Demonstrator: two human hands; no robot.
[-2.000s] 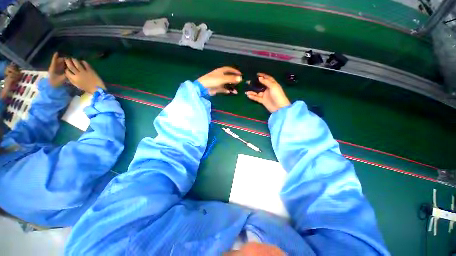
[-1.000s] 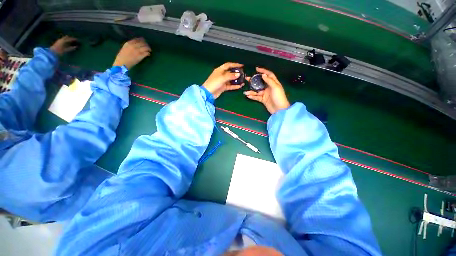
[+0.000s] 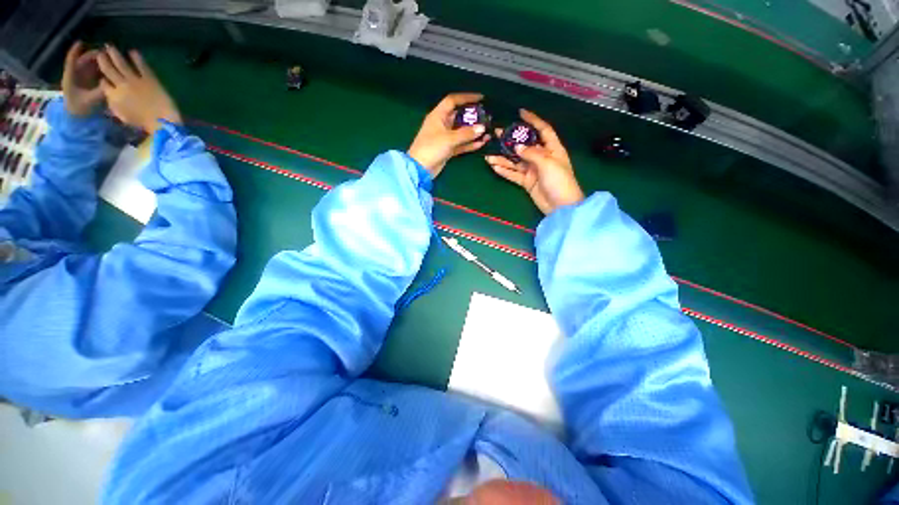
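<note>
My left hand [image 3: 449,134] holds a round black unit [image 3: 470,118] between thumb and fingers over the green conveyor. Its upturned face shows pale purple-white marks. My right hand [image 3: 541,166] holds a second round black unit [image 3: 518,140] close beside it, with similar pale marks on its face. My thumbs lie at the near side of both units. The two units are level with each other and look slightly apart. Another dark unit [image 3: 613,147] lies on the conveyor [image 3: 370,128] to the right of my right hand.
A white sheet [image 3: 505,355] and a thin white pen [image 3: 480,264] lie on the near bench. Red lines run along the belt edge. An aluminium rail [image 3: 473,61] with black clips [image 3: 687,110] lies beyond. A neighbour's hands [image 3: 128,91] are at left; a white pronged fixture [image 3: 867,435] is at right.
The faces of both units now show pale marks; a second ago they looked dark. My hands sit slightly higher in view. A small dark unit now shows on the belt at left. The neighbour's hands have come together.
</note>
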